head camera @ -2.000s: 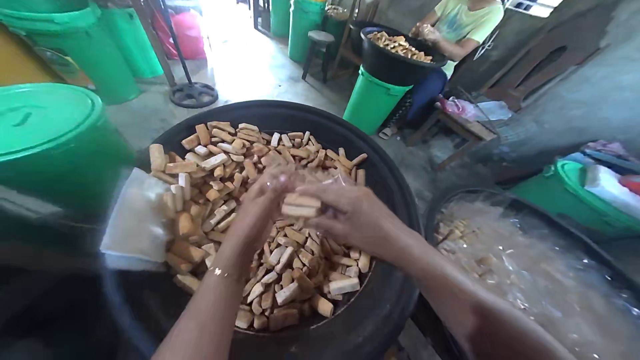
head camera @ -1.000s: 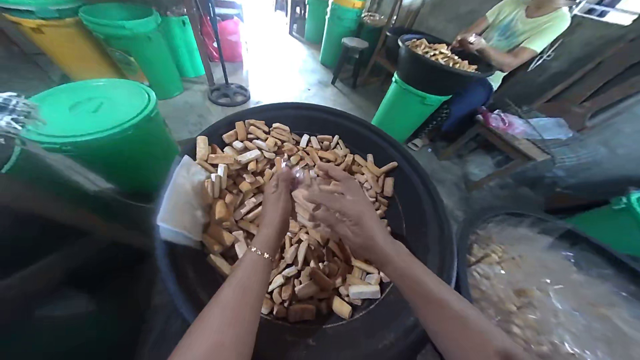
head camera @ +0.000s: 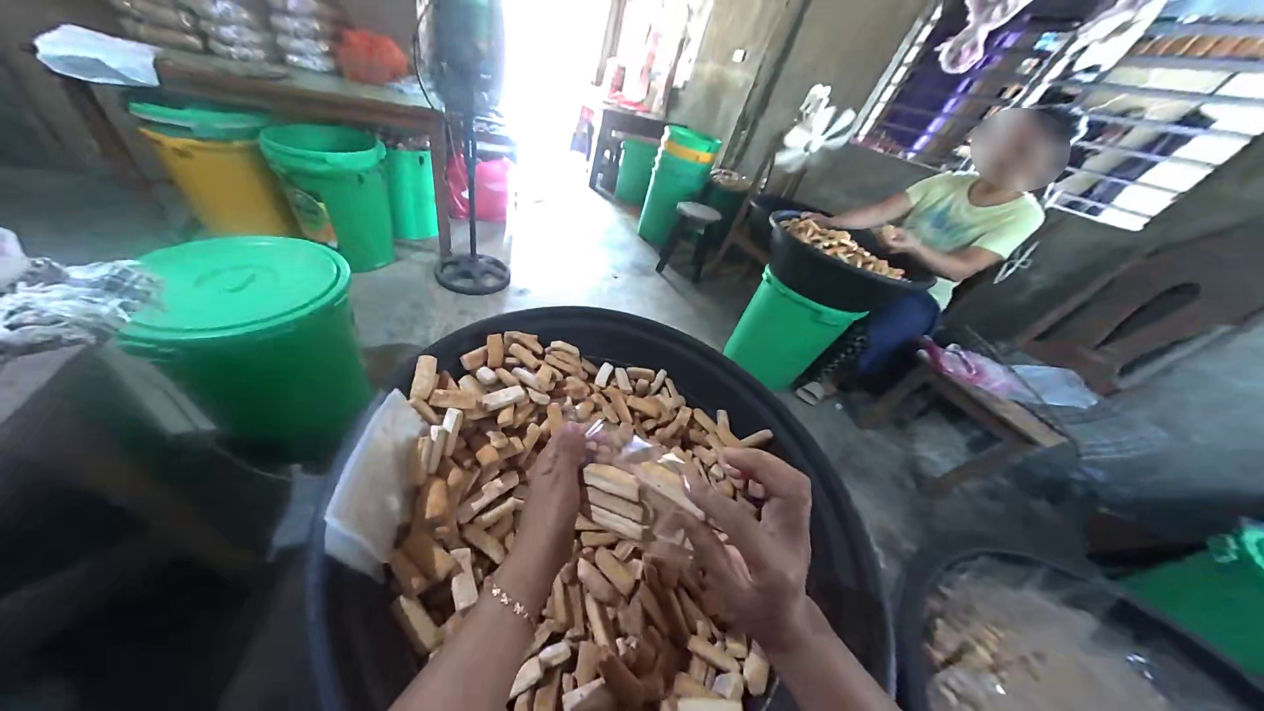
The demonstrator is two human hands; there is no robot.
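Note:
Over a round black tub [head camera: 834, 464] heaped with short baked biscuit sticks [head camera: 494, 494], both hands hold a small clear plastic bag [head camera: 657, 474] with several sticks side by side inside. My left hand [head camera: 558, 484], with a bracelet on its wrist, grips the bag's left side. Curled around its right side is my right hand [head camera: 755, 523], fingers on the plastic. A stack of flat, whitish plastic bags [head camera: 370, 484] lies over the tub's left rim.
A lidded green bucket [head camera: 247, 336] stands left. Another black tub [head camera: 918, 612] with clear plastic is at lower right. Beyond are a fan stand [head camera: 472, 272], a wooden bench [head camera: 987, 420], and a person [head camera: 978, 217] at a black basin [head camera: 839, 272] on a green bucket [head camera: 785, 331].
The view has tilted up. My hands now hold a clear bag with sticks lined up in it; two seconds ago sticks showed at my right fingers.

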